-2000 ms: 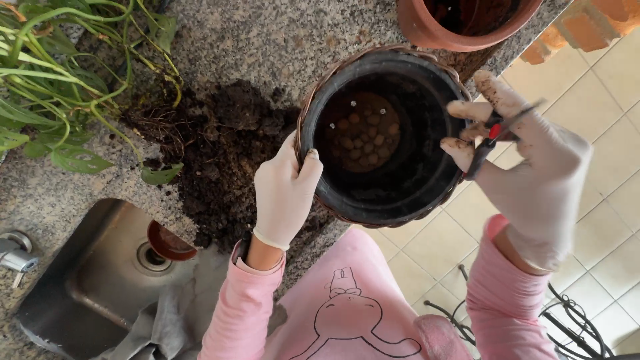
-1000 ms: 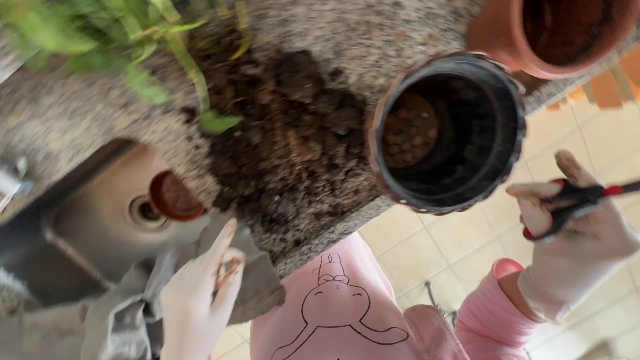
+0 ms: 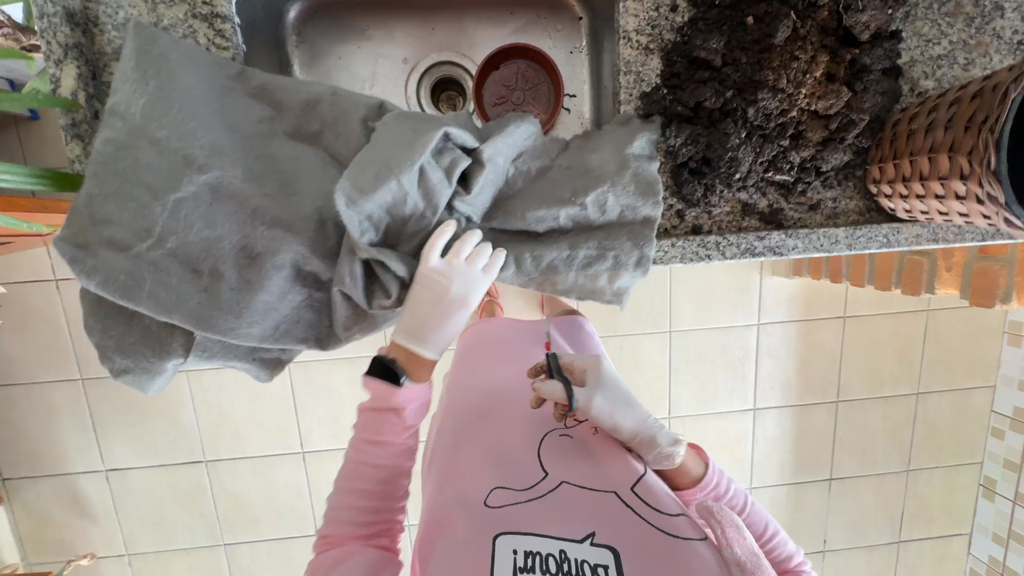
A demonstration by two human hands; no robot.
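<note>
A large grey felt-like cloth [image 3: 240, 192] lies bunched over the sink's front edge and hangs past the counter. My gloved left hand [image 3: 452, 292] rests its fingers on the lower part of the bunched folds; whether they grip the fabric, I cannot tell. In front of the pink apron, my gloved right hand [image 3: 596, 400] holds scissors [image 3: 558, 376] with black and red handles, blades pointing toward the counter. Soil marks its fingertips. To the right of the cloth lies a heap of dark soil [image 3: 768, 120], and beyond it a wicker-covered pot [image 3: 936, 152] is partly in view.
In the steel sink [image 3: 360, 40], a reddish-brown plastic saucer [image 3: 518, 88] sits beside the drain [image 3: 446, 90]. The granite counter's front edge [image 3: 768, 244] runs below the soil. Green leaves [image 3: 36, 176] reach in at the far left.
The view has swung left toward the sink. My left hand, on the pot's rim two seconds ago, is now at the grey cloth. My right hand has moved from beside the pot to before the apron, still holding the scissors.
</note>
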